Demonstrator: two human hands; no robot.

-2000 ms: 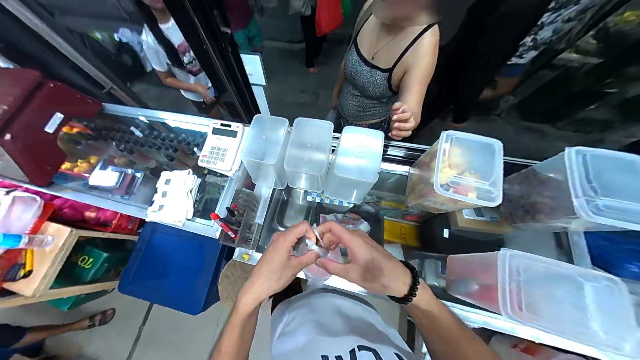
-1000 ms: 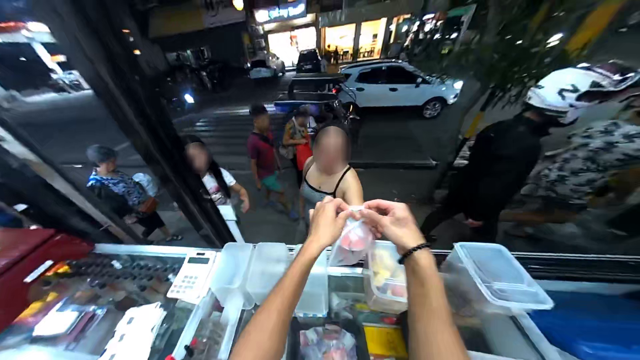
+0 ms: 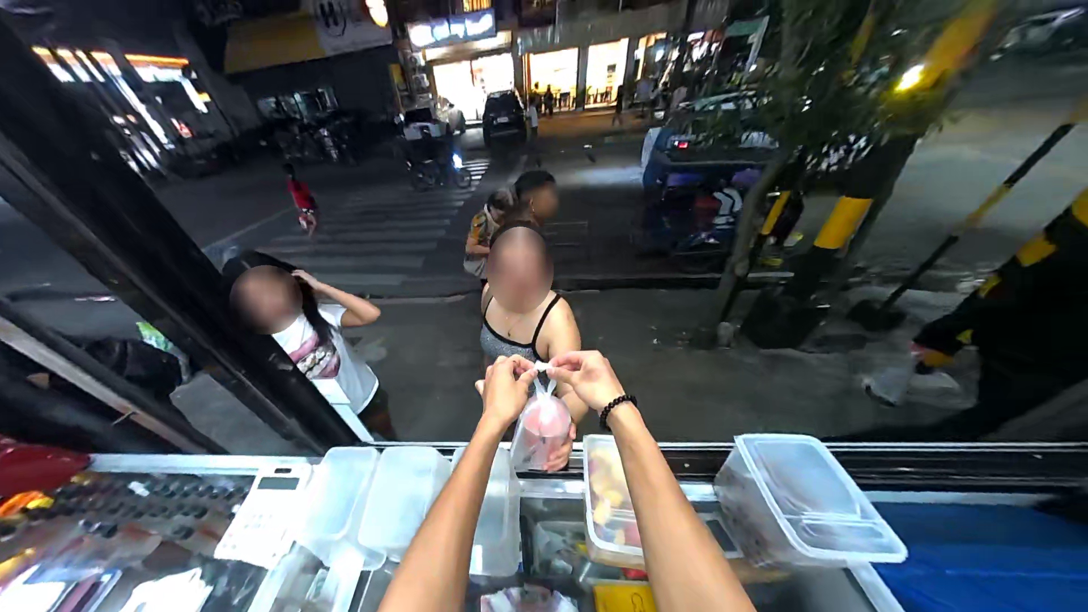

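Observation:
My left hand (image 3: pixel 508 389) and my right hand (image 3: pixel 586 379) are held out over the counter's outer edge, pinching the top of a clear plastic bag (image 3: pixel 544 425) between fingertips. The bag hangs down with something pink and rounded inside. A hand (image 3: pixel 561 452) of the person in front touches or supports the bag's lower right side. A black beaded bracelet (image 3: pixel 617 411) is on my right wrist.
Translucent plastic bins (image 3: pixel 404 501) line the counter on the left. A container with yellowish pieces (image 3: pixel 605 497) and a lidded bin (image 3: pixel 816 501) stand to the right. A white calculator (image 3: pixel 265 514) lies left. A dark post (image 3: pixel 170 255) rises left; people stand outside.
Both hands have gone from close to my body, two seconds ago, to stretched out over the counter's edge with the bag. The view has tilted up toward the street.

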